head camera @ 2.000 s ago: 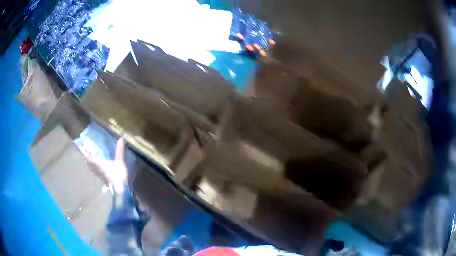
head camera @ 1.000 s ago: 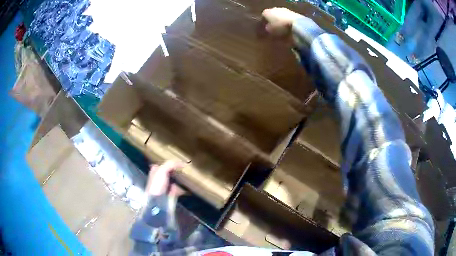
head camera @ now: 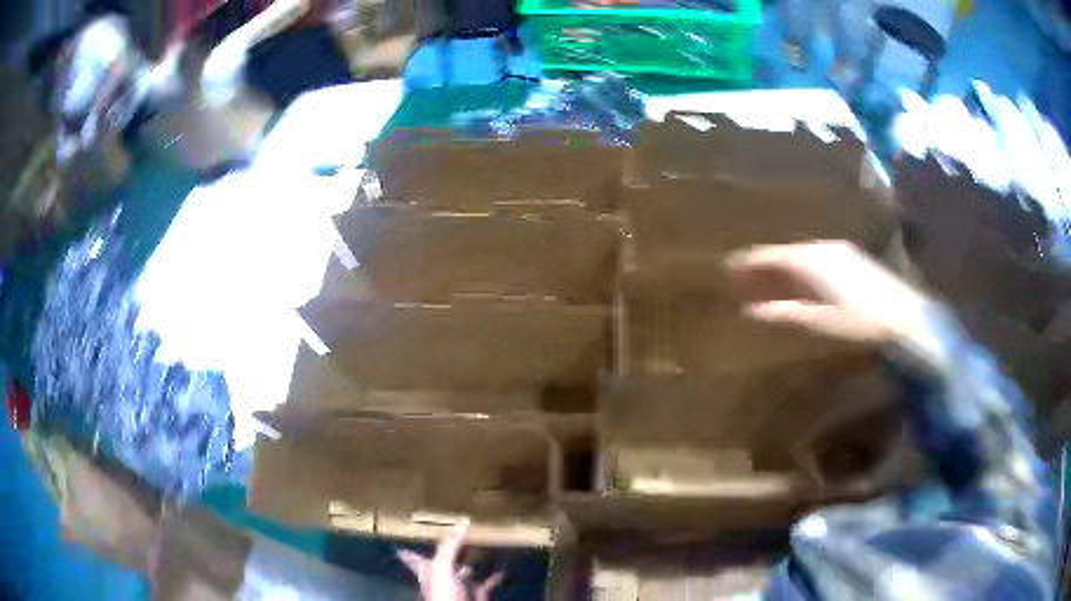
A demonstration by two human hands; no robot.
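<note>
Folded boxes (head camera: pixel 470 247) stand open in two columns, brown walls and flaps upright. My left hand (head camera: pixel 449 568) is low in the picture, fingers spread and empty, just below the front edge of the nearest left-column box (head camera: pixel 411 464). My right hand (head camera: pixel 816 288) is over the right column of boxes (head camera: pixel 752 217), blurred, thumb and fingers apart, with nothing seen in it. The near right box (head camera: pixel 705 470) lies beside my right forearm, which hides part of it.
A bright white area (head camera: pixel 247 270) and a heap of small shiny bluish packets (head camera: pixel 129 352) are at the left. A green crate (head camera: pixel 646 41) is across the table. Dark brown cardboard (head camera: pixel 975 247) is at the right. Another person (head camera: pixel 282 59) is at the upper left.
The view has turned, so the box rows now run straight ahead. My left hand has come off the near box's front edge. My right hand has moved from the far flap to over the right column.
</note>
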